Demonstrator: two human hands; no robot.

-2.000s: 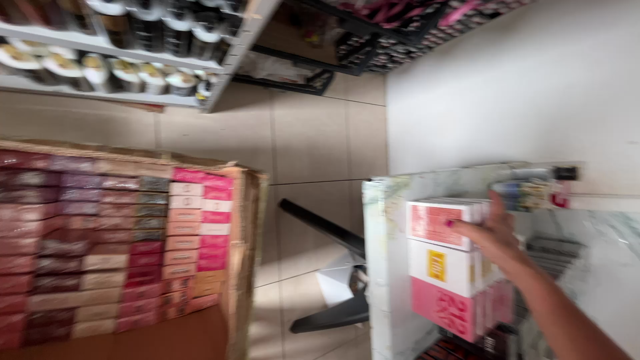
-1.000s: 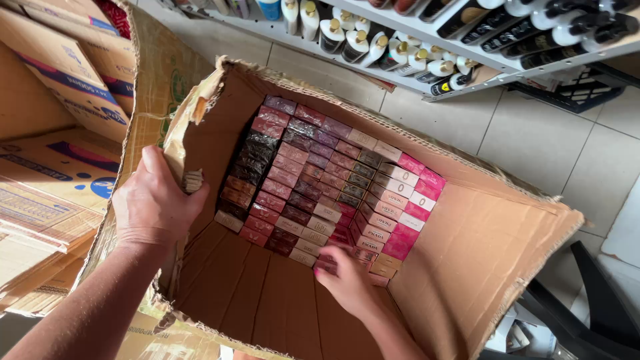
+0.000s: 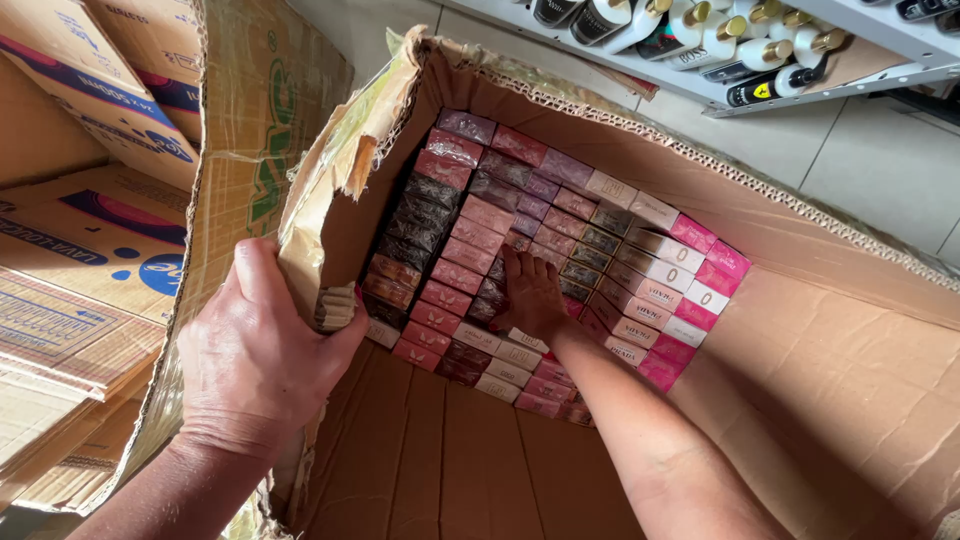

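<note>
A deep cardboard box [image 3: 840, 330] with a torn rim fills the middle of the view. Its inside holds rows of small wrapped perfume boxes [image 3: 480, 255] in pink, purple, black and white. My left hand [image 3: 262, 352] grips the box's torn left edge, thumb on one side and fingers over the cardboard. Deep inside, my right hand [image 3: 531, 292] rests palm down on the small boxes near the middle of the rows, fingers somewhat spread. Whether its fingertips pinch any one box cannot be told. White boxes with a printed ring [image 3: 679, 255] lie to its right.
Flattened printed cartons [image 3: 82, 285] lie in another cardboard box at the left. Behind the box, a white metal shelf [image 3: 675, 82] carries bottles with gold caps [image 3: 716, 45] and a black bottle [image 3: 772, 84]. Pale floor tiles [image 3: 862, 150] show at the right.
My right hand, at a glass-like counter with pink and white boxes two seconds ago, is now inside the cardboard box. Since one second ago it has moved further in among the rows. The view has shifted greatly.
</note>
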